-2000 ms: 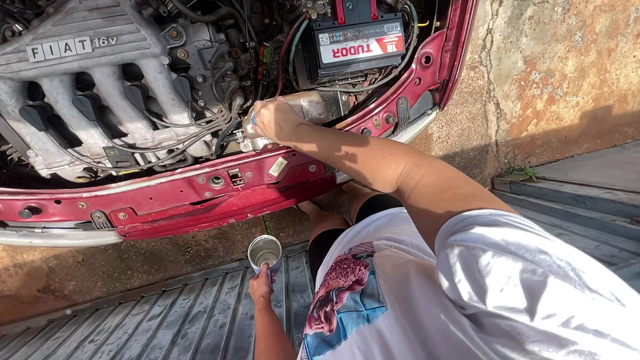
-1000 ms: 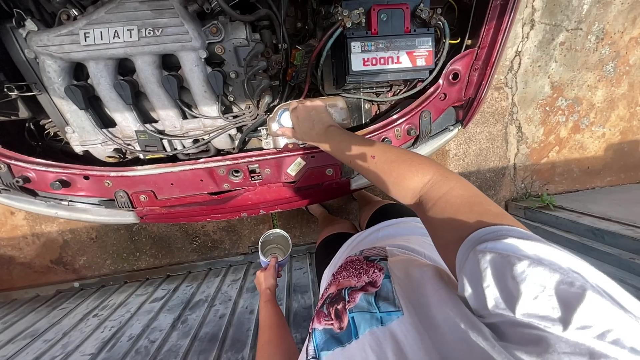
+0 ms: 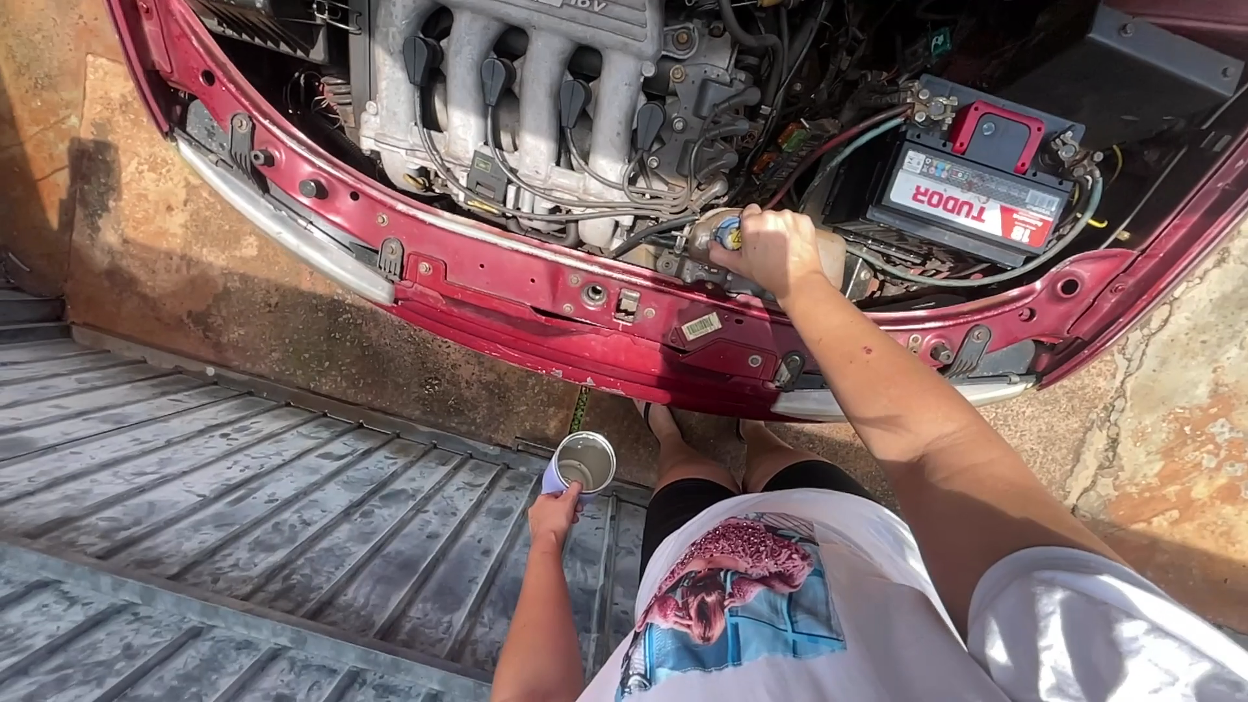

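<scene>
My right hand (image 3: 775, 249) reaches into the engine bay with its fingers on the blue cap (image 3: 728, 234) of a translucent coolant reservoir (image 3: 832, 255). The reservoir sits just behind the red front panel, between the engine and the battery, partly hidden under the hand. Down at the lower middle, my left hand (image 3: 556, 512) grips a cup (image 3: 588, 458) by its near side, thumb over the rim. The cup is light purple outside and greyish inside; whether it holds liquid is hard to tell.
A Tudor car battery (image 3: 975, 185) with cables stands at the right of the bay. The metal intake manifold (image 3: 531, 117) lies at the left. The car's red front crossmember (image 3: 517, 258) runs before me. A ribbed metal gate (image 3: 244, 487) is at the lower left.
The view has shifted to the right and turned. My right hand stays at the reservoir cap, and my left hand still holds the cup.
</scene>
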